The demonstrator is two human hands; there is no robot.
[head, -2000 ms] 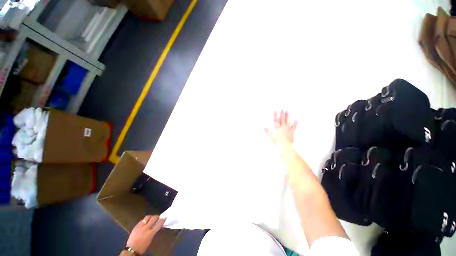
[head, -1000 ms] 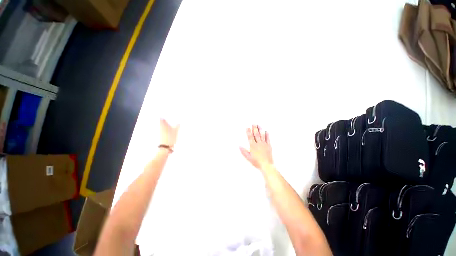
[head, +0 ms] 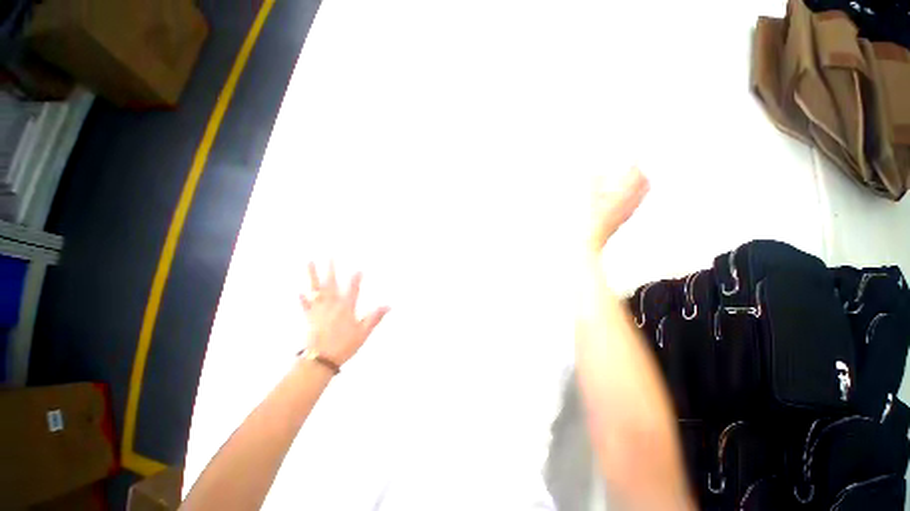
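A large bright white sheet [head: 449,200] lies in front of me and merges with the white tabletop; its outline is mostly washed out. My left hand [head: 337,317] lies palm down on the sheet at the left, fingers spread, holding nothing. My right hand [head: 619,205] is at the sheet's right part, farther forward, slightly blurred; its fingers look close together and I cannot tell if they hold the sheet.
Black zipped bags [head: 808,329] are piled at the right, beside my right forearm. Brown bag pieces [head: 833,95] lie at the far right. Left of the table are dark floor with a yellow line [head: 185,200], shelving and cardboard cartons [head: 50,439].
My left hand has moved from the near left corner onto the sheet and spread its fingers. My right hand has moved forward and right. The view has shifted to the right.
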